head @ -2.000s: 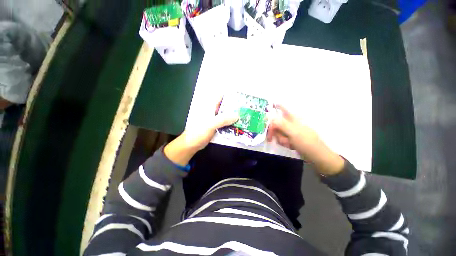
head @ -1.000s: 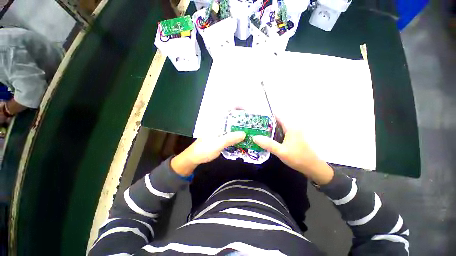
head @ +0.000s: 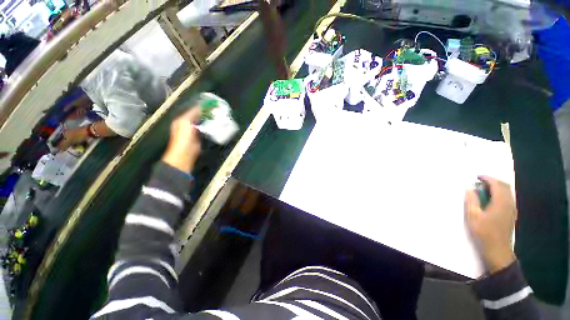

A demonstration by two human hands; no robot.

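Note:
My left hand [head: 183,139] holds a white plastic housing [head: 219,127] with a green circuit board [head: 211,106] in its top. It is over the green conveyor belt at the left, and its image is blurred. My right hand [head: 490,212] is at the right end of the white work sheet [head: 387,181], its fingers closed on a small dark green thing [head: 482,192], which looks like the screwdriver handle. The shaft does not show.
Part-assembled housings [head: 289,112] with boards and coloured wires stand along the sheet's far edge, and another white unit [head: 459,84] stands farther right. A person's sleeve [head: 125,100] and hand are across the belt [head: 153,150]. A blue bin [head: 553,62] is at the far right.
My left hand has carried the housing from the sheet to over the belt at the left. My right hand has left the housing and moved right. The view has turned left.

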